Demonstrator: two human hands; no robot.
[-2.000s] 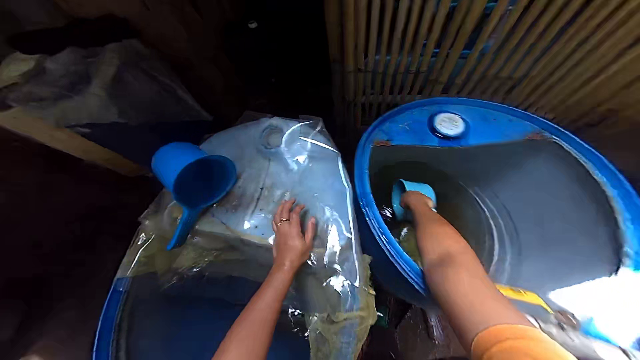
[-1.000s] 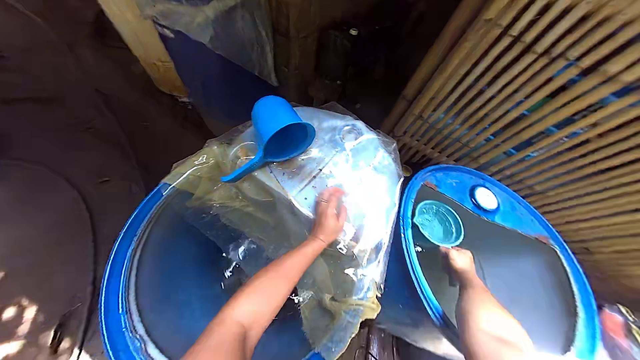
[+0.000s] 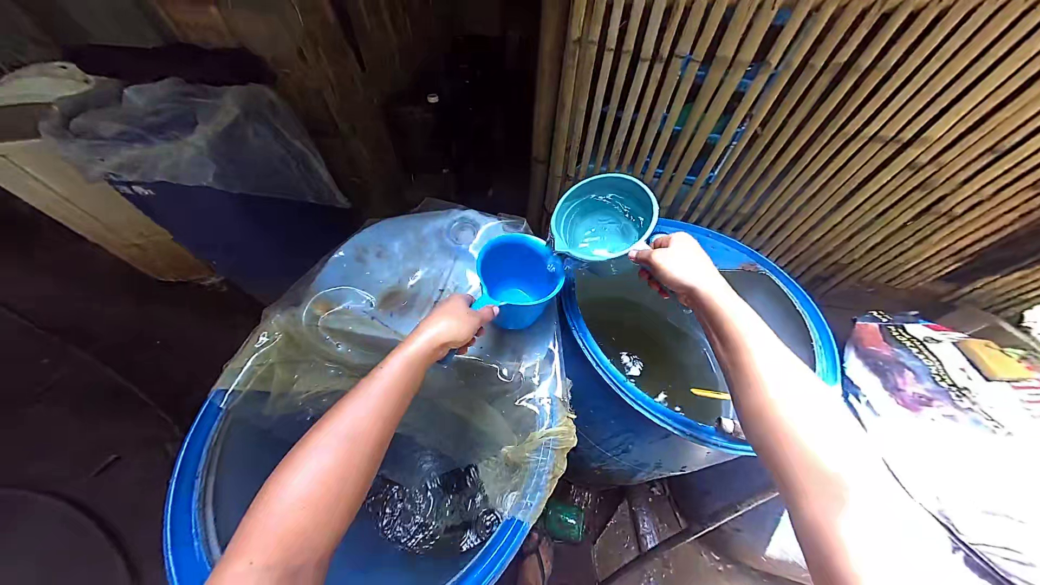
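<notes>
My left hand [image 3: 457,327] grips the handle of a blue plastic dipper [image 3: 520,272], held upright over the plastic-covered top of the left blue drum [image 3: 188,487]. My right hand [image 3: 678,264] holds a teal plastic dipper [image 3: 604,218] with water in it, slightly above and right of the blue one. The teal rim overlaps or meets the blue rim; whether they touch I cannot tell. A little liquid shows inside the blue dipper. Under my right forearm stands the right blue drum [image 3: 825,333], its cut opening showing murky water and a yellow strip [image 3: 709,393].
Clear plastic sheeting [image 3: 366,325] covers part of the left drum. A bamboo slat fence [image 3: 812,122] stands behind the right drum. A plastic-draped dark blue container [image 3: 244,219] is at the left. A printed sack [image 3: 926,374] lies at the right, and a green container [image 3: 563,521] sits low between the drums.
My left hand, before flat on the sheeting, now has hold of the blue dipper that lay there. My right hand has lifted the teal dipper out of the right drum, toward the blue one.
</notes>
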